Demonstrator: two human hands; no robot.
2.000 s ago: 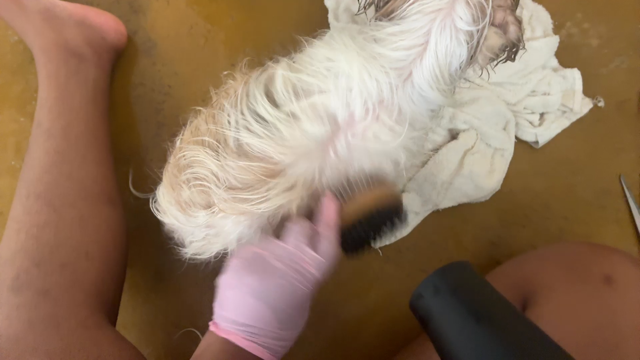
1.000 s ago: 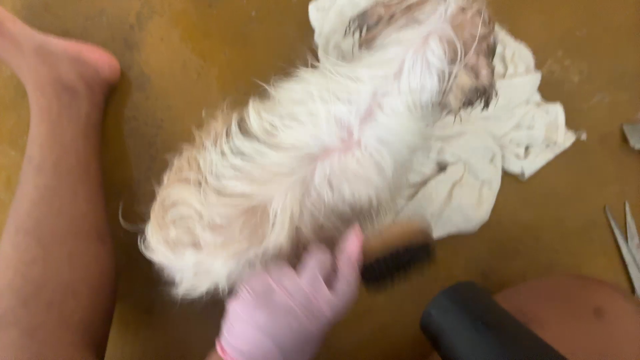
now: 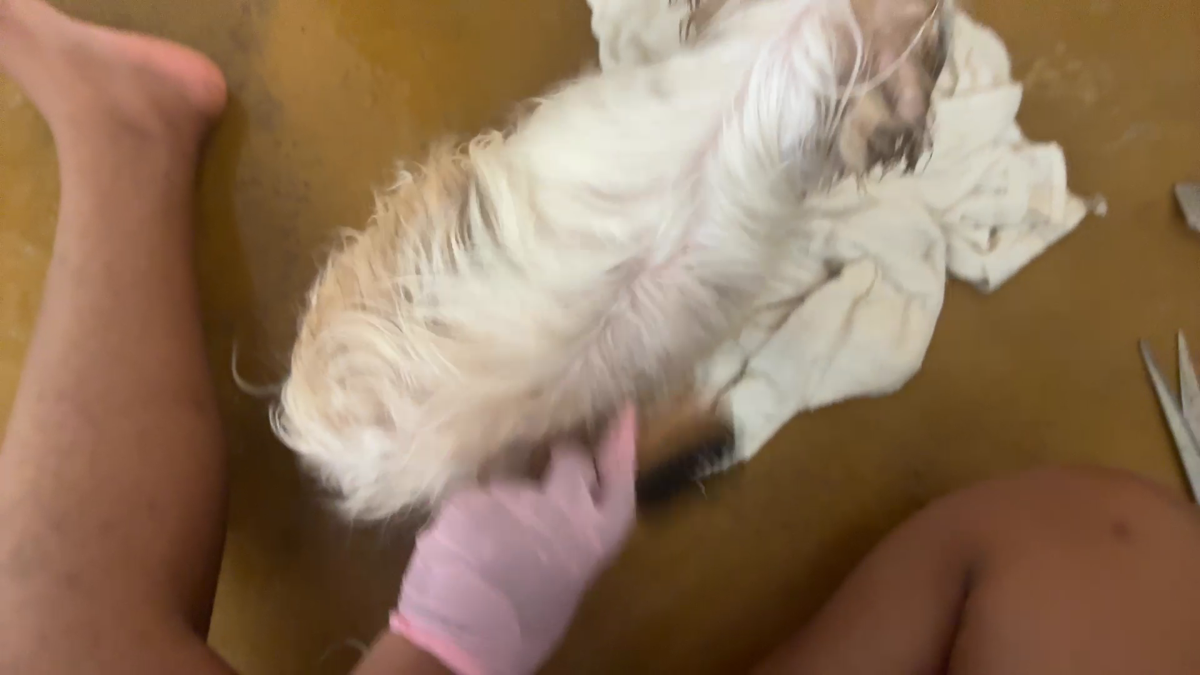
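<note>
My left hand (image 3: 516, 562), in a pink glove, is closed on a brush (image 3: 684, 455) with a brown back and black bristles, blurred by motion. The brush touches the lower edge of the coat of a long-haired white and tan dog (image 3: 562, 253). The dog lies stretched out on the floor, partly on a crumpled cream cloth (image 3: 862, 328). Its head cannot be made out. A darker, damp-looking paw (image 3: 891, 131) rests over the cloth at the upper right. My right hand is out of view.
Metal scissors (image 3: 1172, 412), their points apart, lie on the brownish floor (image 3: 984, 375) at the right edge. A grey object (image 3: 1189, 202), partly cut off, is above them. My bare lower leg (image 3: 122, 375) is at the left and my bent knee (image 3: 1031, 562) at the lower right.
The black cylindrical nozzle at the lower right in both earlier frames is out of view. My left hand still holds the brush by the dog's coat.
</note>
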